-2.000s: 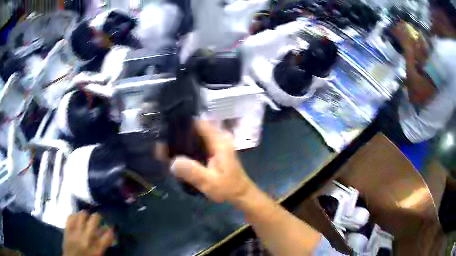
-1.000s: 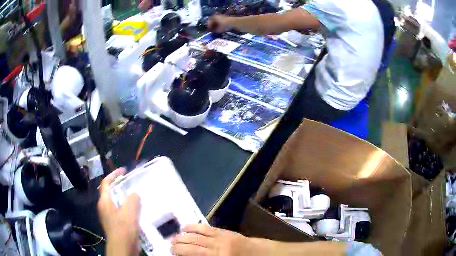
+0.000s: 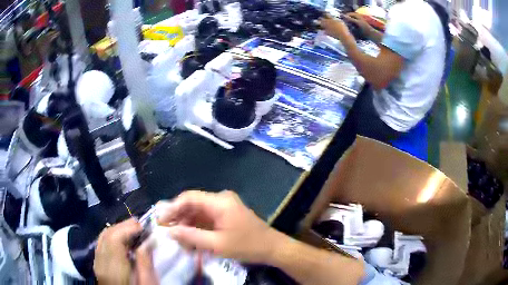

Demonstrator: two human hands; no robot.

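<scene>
A white camera unit (image 3: 172, 256) is held low in front of me, blurred and partly hidden by my fingers. My left hand (image 3: 120, 253) grips it from the left. My right hand (image 3: 220, 225) is on its upper end with the fingers bent; whether the fingers pinch a small part cannot be told. A thin wire (image 3: 129, 209) shows above my left hand. Dark and white parts show below my right hand.
Camera units (image 3: 60, 196) crowd the left. More cameras (image 3: 235, 111) stand by printed sheets (image 3: 301, 119) on the dark mat (image 3: 200, 172). A white post (image 3: 131, 61) rises behind. A carton (image 3: 390, 167) with camera units is at right. A person (image 3: 415, 67) works beyond.
The white unit has been turned and its flat face no longer shows. My right hand has moved up onto its upper end. The other person's arm has drawn back and bent.
</scene>
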